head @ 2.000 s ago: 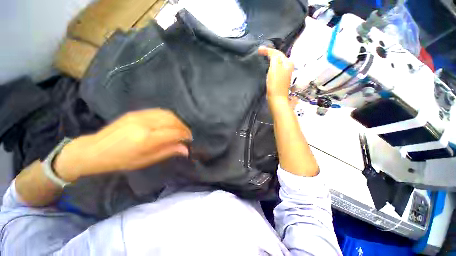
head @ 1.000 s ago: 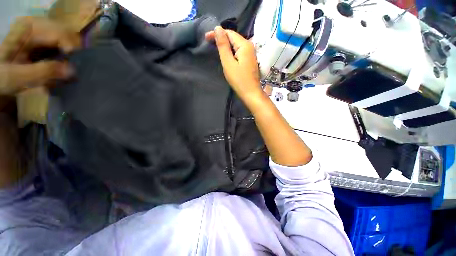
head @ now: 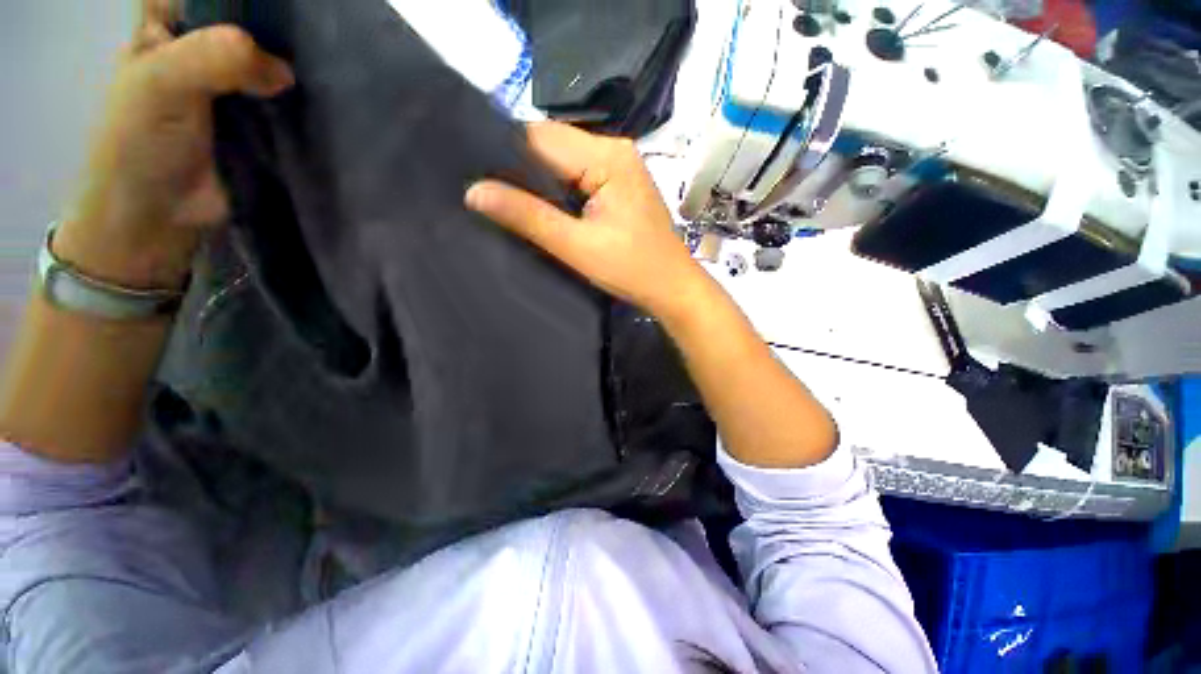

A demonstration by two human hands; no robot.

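Observation:
A large charcoal-black denim garment (head: 461,356) lies over my lap and the table edge, with its upper part lifted. Pale stitch lines show on it at the left and lower right. My left hand (head: 178,119) is raised at the upper left and grips a folded part of the garment. My right hand (head: 606,217) holds the garment's upper edge at the centre, thumb on top of the cloth and the other fingers partly hidden by it. The cloth is left of the needle area (head: 718,217), apart from it.
The white sewing machine (head: 843,119) with a blue stripe stands at the right, a dark glossy rectangle (head: 948,224) strapped to it. Black scraps (head: 1027,415) lie by the control panel (head: 1134,435). Dark folded pieces (head: 599,53) are behind the garment. A blue crate (head: 1040,599) is below.
My left hand has moved from the lap area to the upper left and lifted cloth. My right hand has shifted left, then slightly down along the edge. The brown board is now covered.

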